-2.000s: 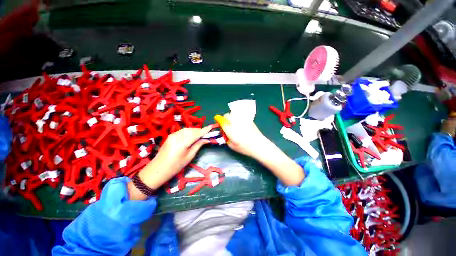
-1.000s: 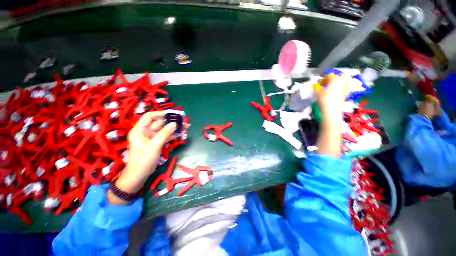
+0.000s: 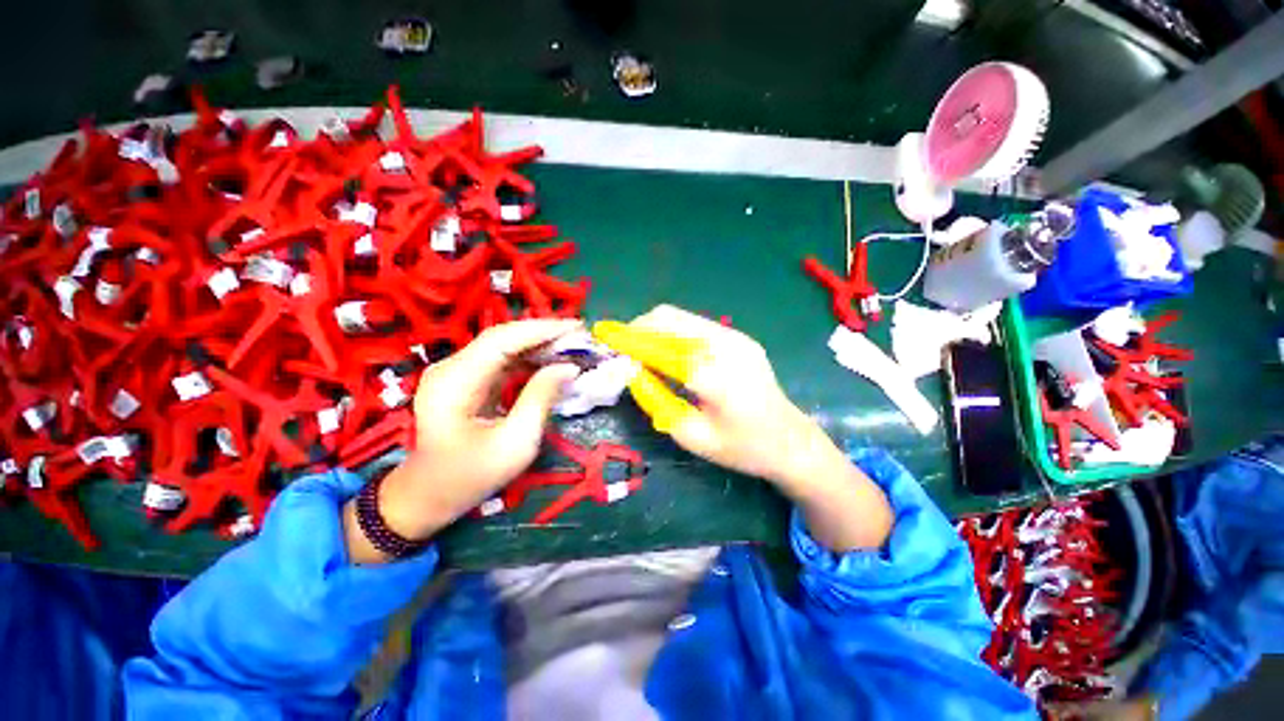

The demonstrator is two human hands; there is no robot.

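Observation:
My left hand (image 3: 486, 409) holds a small dark housing (image 3: 575, 352), mostly hidden between the fingers of both hands. My right hand (image 3: 711, 395), with yellow finger cots, holds a crumpled white wipe (image 3: 594, 387) against the housing. Red spring clamps with white-wrapped jaws lie in a large heap (image 3: 268, 310) to the left of my left hand. Loose red clamps (image 3: 584, 476) lie on the bench just below my hands.
A pink fan (image 3: 974, 124), a pump bottle (image 3: 979, 268), a blue container (image 3: 1105, 254) and a green-rimmed tray (image 3: 1035, 423) stand at right. A black phone (image 3: 982, 416) lies beside the tray. Open housings (image 3: 634, 75) lie on the conveyor. A person's blue sleeve (image 3: 1225, 563) shows at far right.
My right hand has come back from the blue container with a white wipe to my left hand. The left hand has moved right with the housing.

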